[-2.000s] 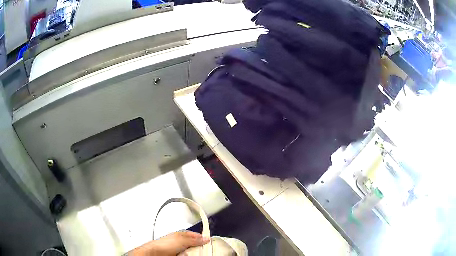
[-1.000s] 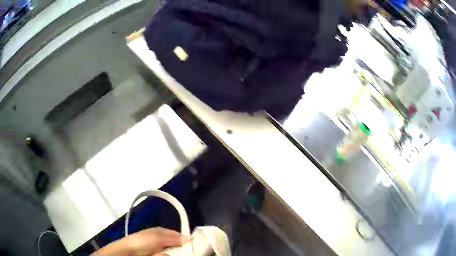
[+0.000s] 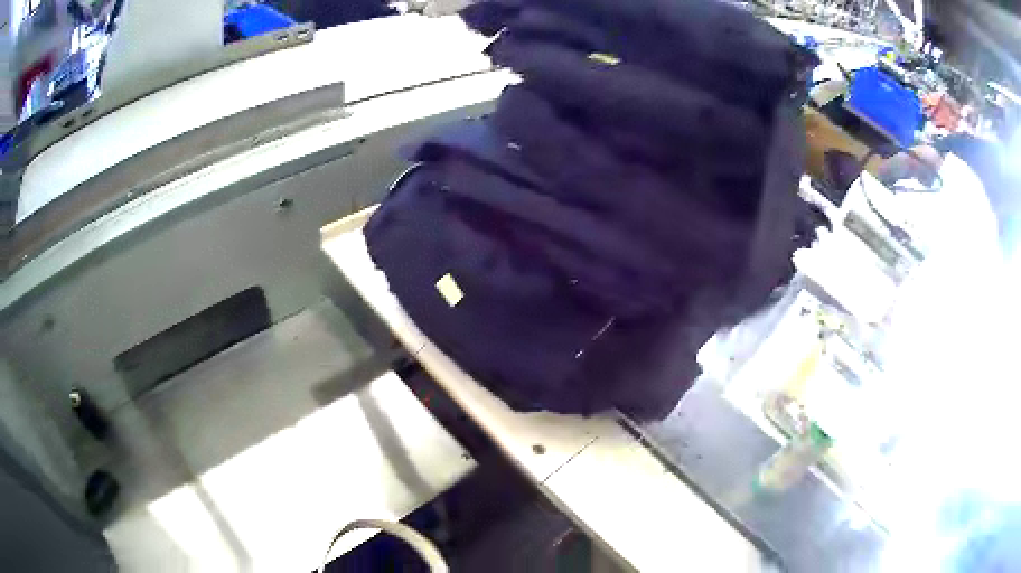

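The pale beige handle of a bag rises in a small loop at the bottom edge of the head view, over the low pale shelf. Only the top of this loop shows. The rest of the bag is cut off by the frame's lower edge. Neither my left hand nor my right hand is in the picture, so what they hold cannot be seen.
A large pile of navy cloth pieces lies on the white-edged table. A low pale shelf stands at the lower left. A sewing machine area at the right is overexposed, with a green-ended spool. Blue containers stand behind.
The view has swung back up from the lower view of a second ago. The beige handle now sits lower in the picture, and the hand seen at it before has left the frame.
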